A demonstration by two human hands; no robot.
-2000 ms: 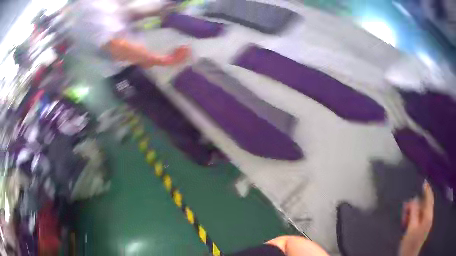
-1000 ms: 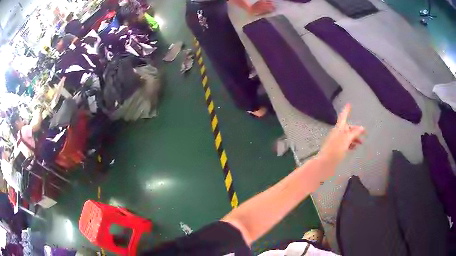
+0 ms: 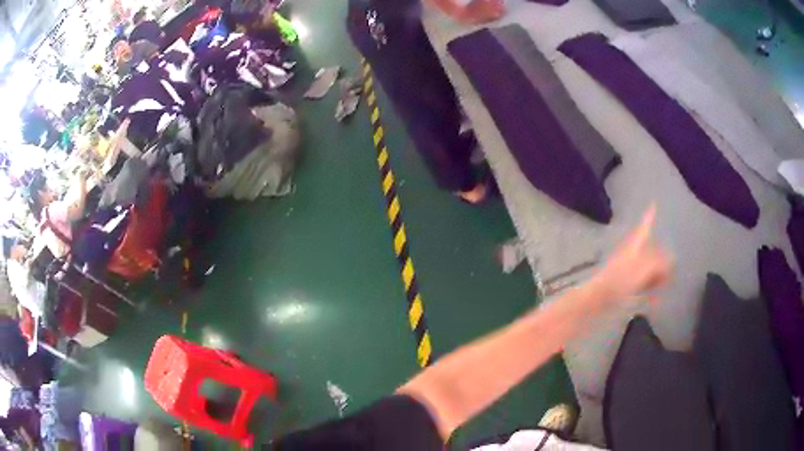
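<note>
My left hand (image 3: 642,262) is over the table, blurred, index finger extended, holding nothing that I can see. Beyond it a purple panel (image 3: 533,132) lies partly over a grey panel (image 3: 564,106). A second long purple panel (image 3: 661,123) lies to its right. Two dark grey panels (image 3: 657,388) (image 3: 749,361) with pointed ends lie side by side at the near right, beside another purple panel (image 3: 783,299) cut by the frame edge. My right hand is not in view.
The speckled grey table (image 3: 520,198) has its left edge along the green floor. A person in dark trousers (image 3: 414,88) stands at that edge. A red stool (image 3: 210,388), yellow-black floor tape (image 3: 401,238) and a large cloth heap (image 3: 141,123) are on the left.
My right hand, over the grey panels two seconds ago, is out of view. My left hand has come over the table and shifted slightly right. The view has turned towards the floor at the left.
</note>
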